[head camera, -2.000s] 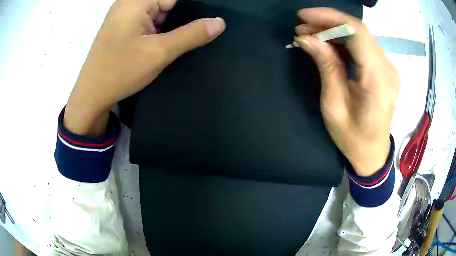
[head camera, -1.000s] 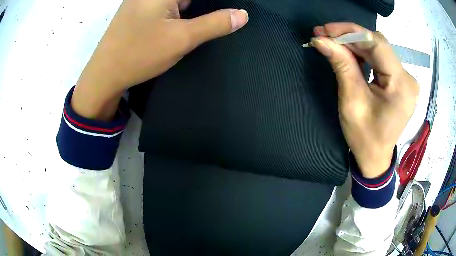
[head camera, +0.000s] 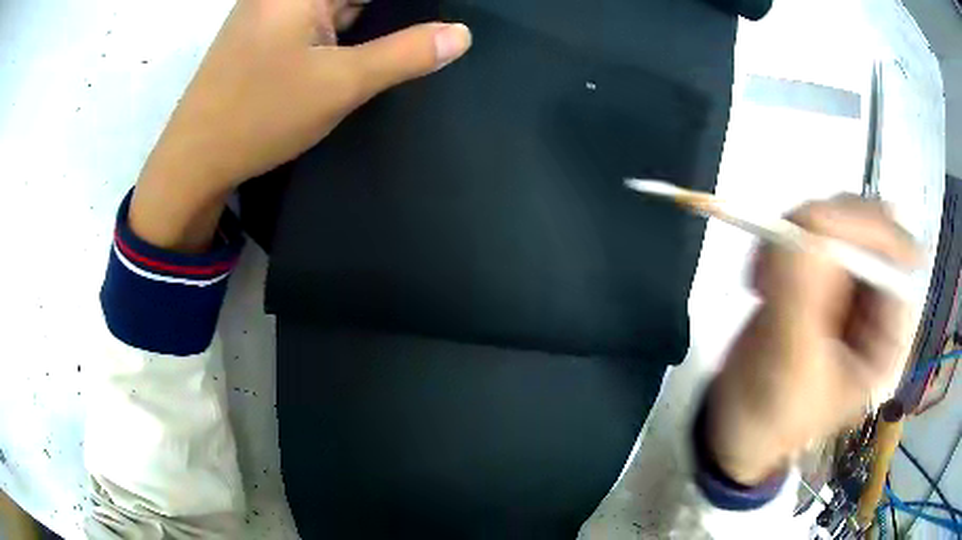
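The stacked black cloth panels (head camera: 475, 232) lie on the table in front of me, with the upper layers' edge lying across the smoother lower part. A tiny white chalk mark (head camera: 591, 85) shows on the upper layer. My left hand (head camera: 285, 95) rests on the cloth's upper left, thumb extended; its other fingers are partly cut off by the top edge. My right hand (head camera: 828, 306), blurred, is right of the cloth and grips the white chalk pencil (head camera: 738, 218), its white tip pointing left over the cloth.
The white speckled table (head camera: 84, 211) surrounds the cloth. A grey flat strip (head camera: 804, 96) and the long shear blades (head camera: 874, 127) lie at the right; the red handles are hidden. A wooden handle (head camera: 881, 464), metal parts and blue cords are at the lower right.
My right hand has moved down and right, lifting the pencil off the cloth and uncovering a white mark. My left hand and the cloth have shifted slightly left in view.
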